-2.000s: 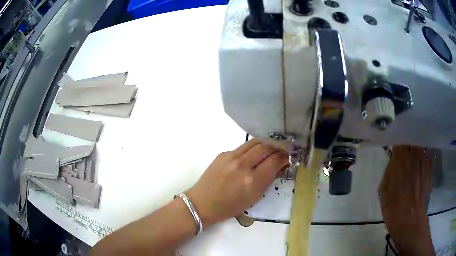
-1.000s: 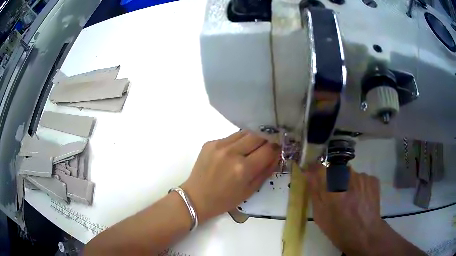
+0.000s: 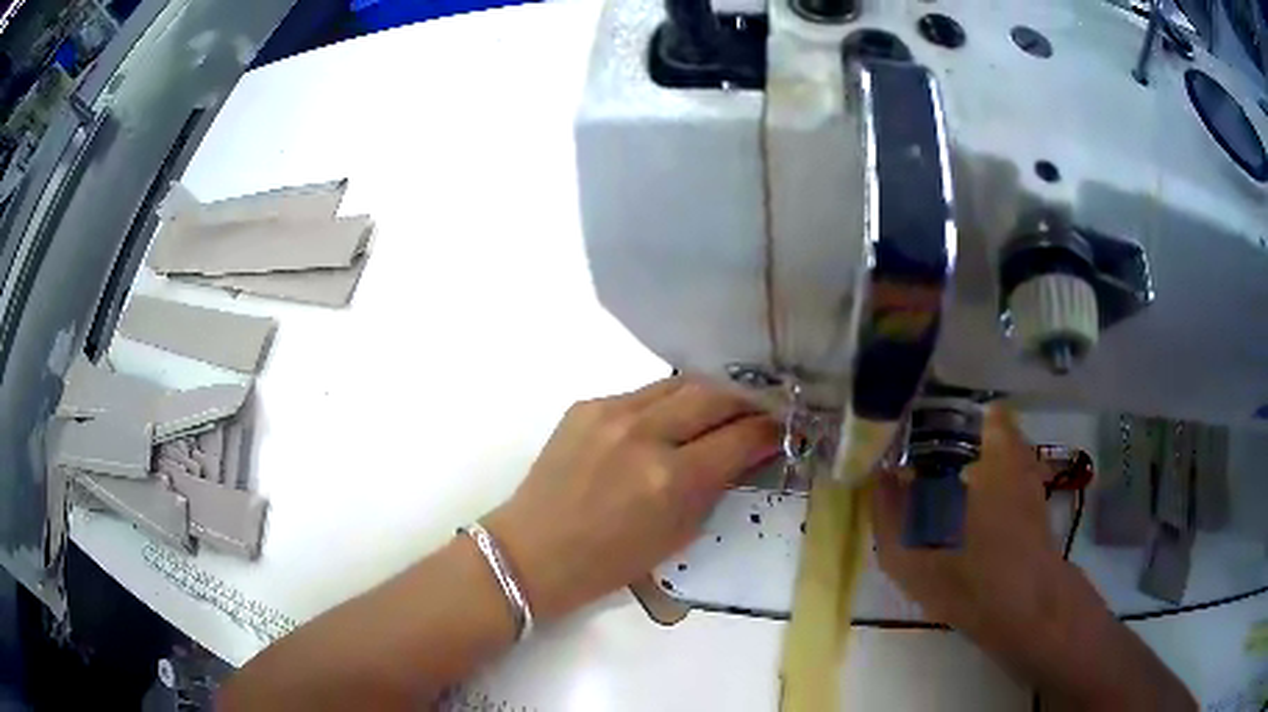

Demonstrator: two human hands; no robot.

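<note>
The white sewing machine head hangs over the work spot. The presser foot and needle show as small shiny parts under it. My left hand, with a bracelet at the wrist, lies left of the foot, fingertips bent together close to it; what they hold is hidden. My right hand is right of the foot, partly behind the thread guard and a dark knob; its fingertips are hidden. A yellow strip runs from the foot toward me between my hands.
Flat beige-grey strips lie at the left of the white table. Short beige pieces are heaped at its left edge. Grey zipper pieces lie at the right. A small red and black tool is beside my right hand.
My right hand moved in from the far right to beside the foot, then shifted slightly. The red and black tool now shows beside it. My left hand stays at the foot.
</note>
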